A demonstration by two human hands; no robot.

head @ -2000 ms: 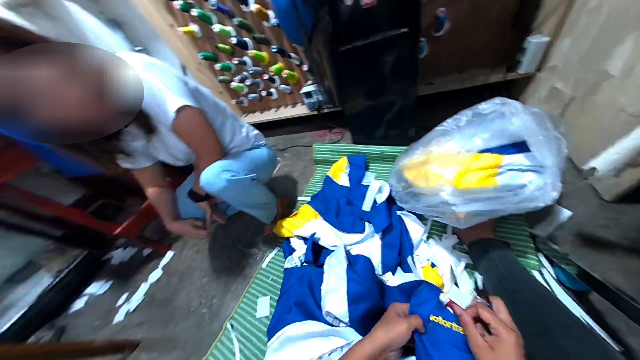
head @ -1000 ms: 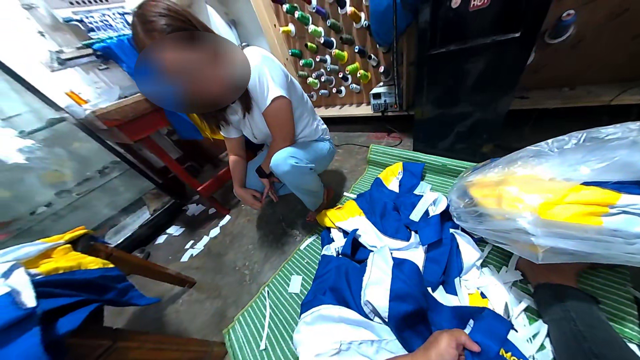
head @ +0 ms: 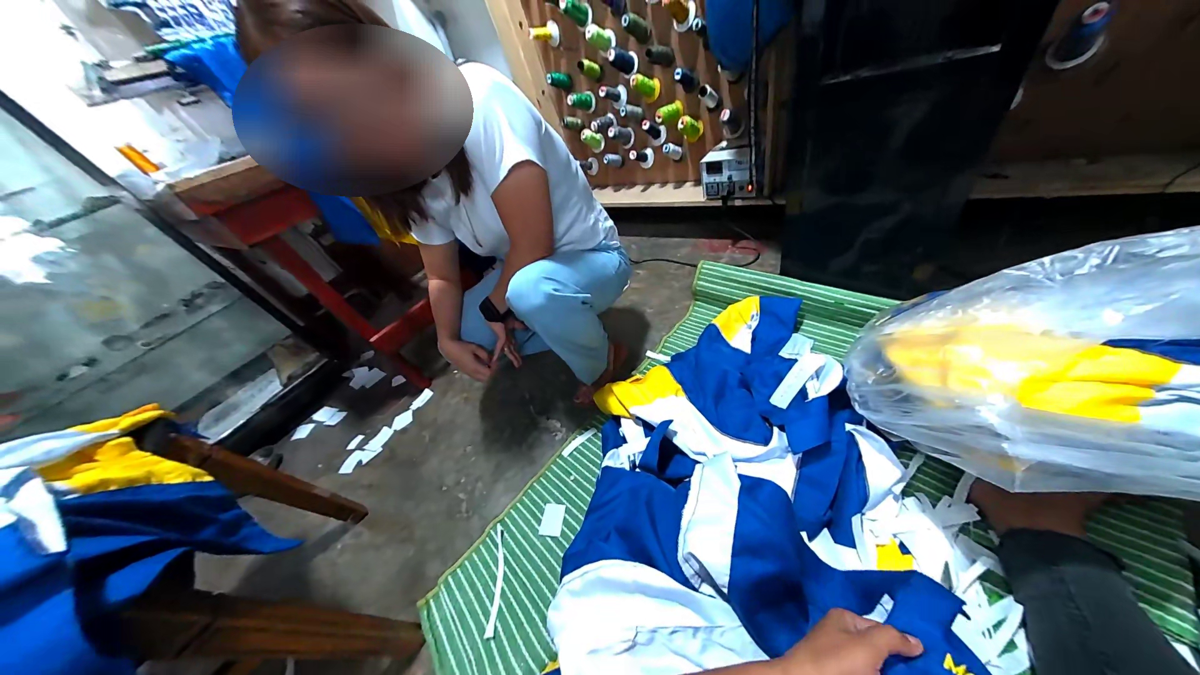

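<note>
My left hand [head: 851,645] is at the bottom of the head view, its thumb over the edge of a blue cloth piece [head: 914,605] with yellow embroidered lettering, gripping it. My right hand is out of view. Beside and beyond my left hand, blue, white and yellow garments [head: 764,525] lie heaped on a green striped mat [head: 525,581]. White strips of material [head: 984,609] lie among the folds and to the right of the held piece. A clear plastic bag [head: 1031,375] with yellow, blue and white cloth inside rests at the right, above my bare foot.
A person in a white shirt [head: 525,187] squats beyond the mat at the left. Paper scraps [head: 380,441] lie on the concrete floor. Blue and yellow cloth [head: 112,506] hangs over wooden furniture at left. Thread spools [head: 647,89] line a wooden rack behind; a black cabinet [head: 881,141] stands beside it.
My right hand, at the embroidered piece two seconds ago, has gone out of view. My left hand remains on that piece. The view has swung left.
</note>
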